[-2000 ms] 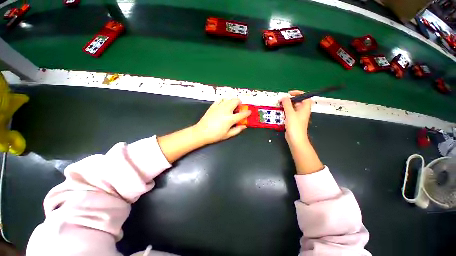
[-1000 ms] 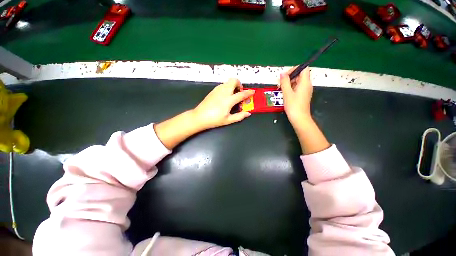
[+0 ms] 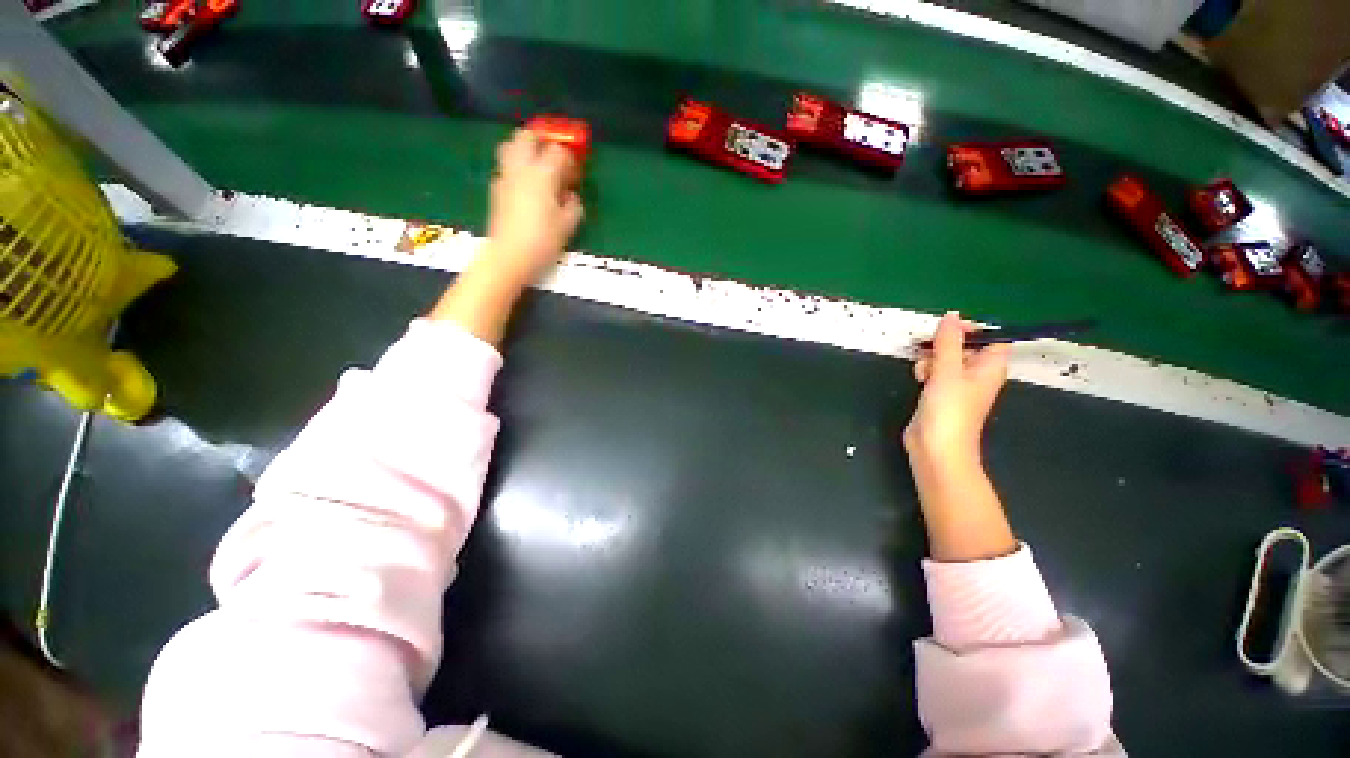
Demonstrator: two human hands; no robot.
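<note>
My left hand (image 3: 533,200) is over the green belt at the upper left centre, its fingers on a red plastic unit (image 3: 561,135); most of that unit is hidden by the hand, which is a little blurred. My right hand (image 3: 955,393) is over the belt edge rail at right of centre and holds a thin black hand tool (image 3: 1029,333) that points right over the belt. More red units lie on the belt, among them one with a pale panel (image 3: 736,144) just right of my left hand.
The green conveyor belt (image 3: 652,222) crosses the top, with a chipped white rail (image 3: 770,314) along the dark bench (image 3: 696,489). A yellow fan (image 3: 59,237) stands at left with a white cable. A white fan (image 3: 1325,615) and red scraps (image 3: 1315,480) are at right. A brown box (image 3: 1273,52) is beyond the belt.
My left hand has moved from the bench up and left to the belt, and the red unit has left the bench. My right hand still holds the tool, now tilted flatter. The camera view has shifted.
</note>
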